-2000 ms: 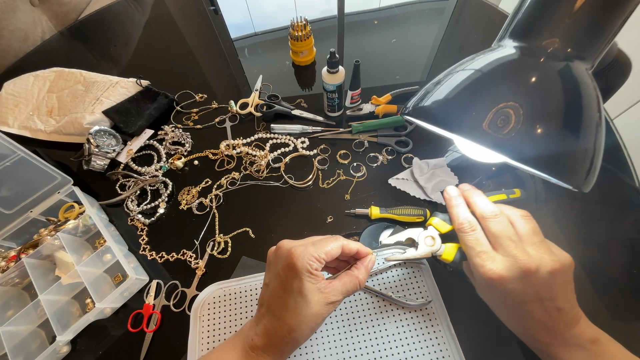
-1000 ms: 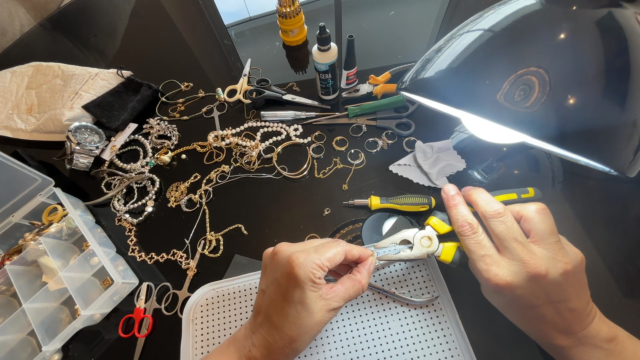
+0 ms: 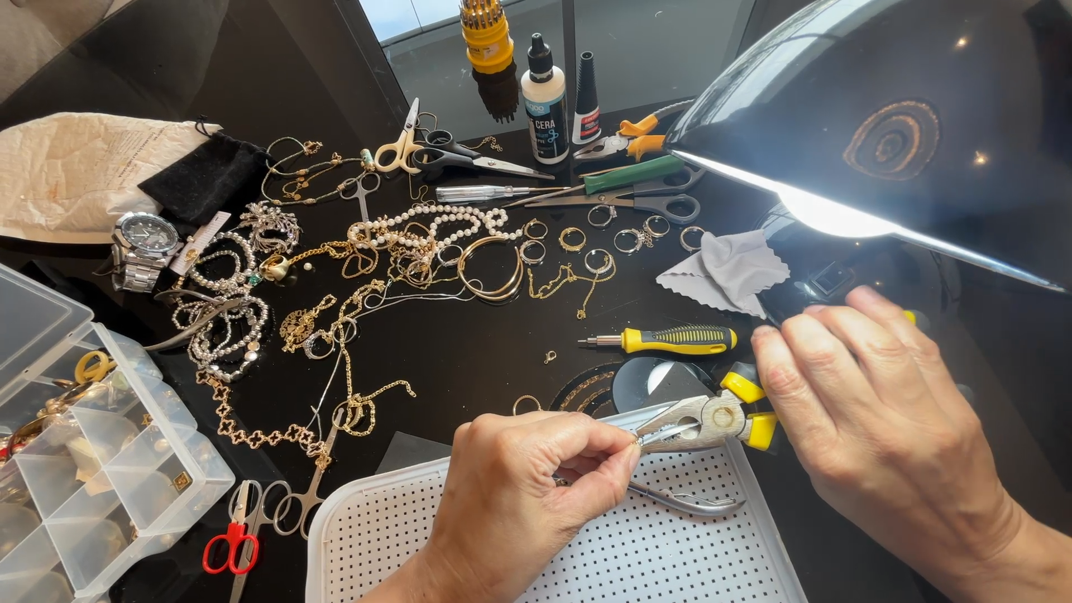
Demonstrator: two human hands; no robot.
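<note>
My left hand point(image 3: 536, 486) pinches a tiny piece, too small to name, between thumb and forefinger above a white perforated tray point(image 3: 377, 523). The jaws of yellow-handled pliers point(image 3: 716, 419) meet those fingertips from the right. My right hand point(image 3: 871, 402) is closed round the pliers' handles, which it mostly hides. Metal nippers point(image 3: 687, 501) lie on the tray, partly behind my left hand. A yellow and black screwdriver point(image 3: 678, 339) lies just beyond the pliers, near a small gold clasp point(image 3: 550, 357).
A black lamp shade point(image 3: 888, 126) hangs low at right, over a grey cloth point(image 3: 729, 272). Pearl strings point(image 3: 469, 219), chains and rings spread across the dark table. A compartment box point(image 3: 109, 469) stands at left. Red-handled scissors point(image 3: 233, 544), a watch point(image 3: 146, 243) and bottles point(image 3: 546, 109) lie or stand around.
The view has come nearer to the table. My left fingers stay at the pliers' jaws, and my right hand keeps its hold on the handles, its fingers now more curled.
</note>
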